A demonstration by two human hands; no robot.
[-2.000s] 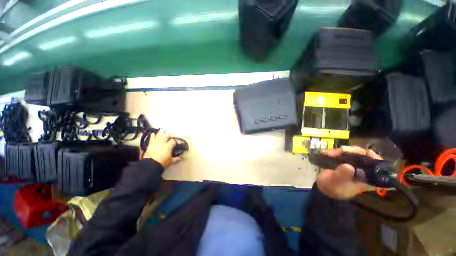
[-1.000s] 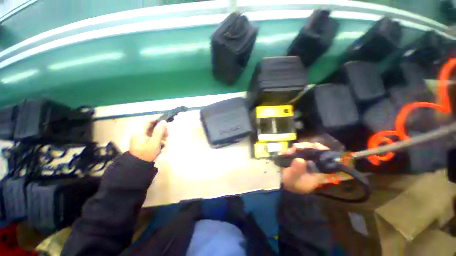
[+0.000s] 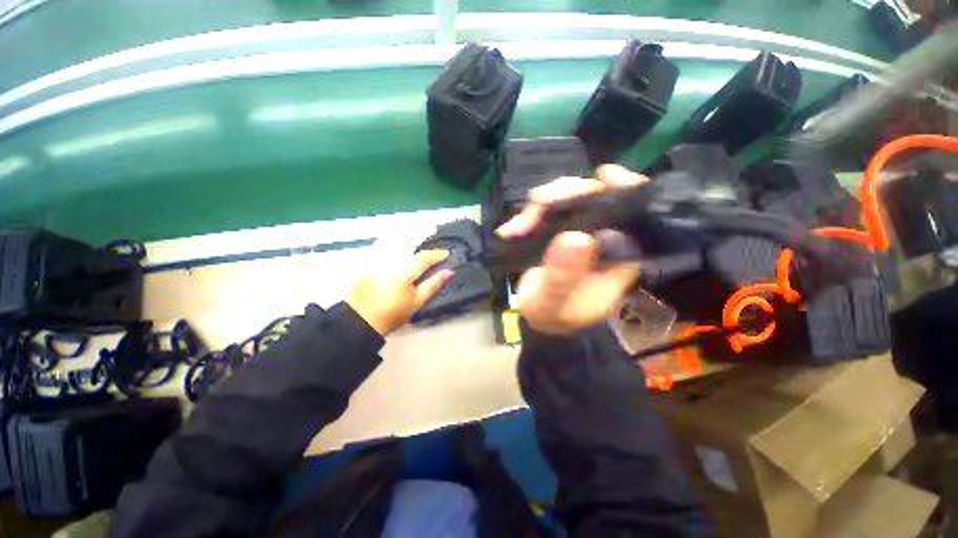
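My left hand (image 3: 401,286) is over the left side of a black housing (image 3: 459,278) on the pale bench, with a black carrying handle (image 3: 433,252) at its fingers against the housing. My right hand (image 3: 576,257) is raised right of it and grips the black power screwdriver (image 3: 630,226), blurred, its front end pointing left toward the housing. The driver tip and the screw are too blurred to see. The yellow screw feeder (image 3: 512,325) is mostly hidden behind my right hand.
More handles (image 3: 189,352) lie in a tangled heap at left, between stacked housings (image 3: 100,447). Several housings (image 3: 473,110) stand on the green conveyor (image 3: 315,126) and at right. An orange hose (image 3: 748,315) hangs at right above an open carton (image 3: 830,436).
My left hand has brought the handle rightward to the housing. My right hand has lifted the screwdriver from the yellow feeder and moved it up and left. The view has shifted.
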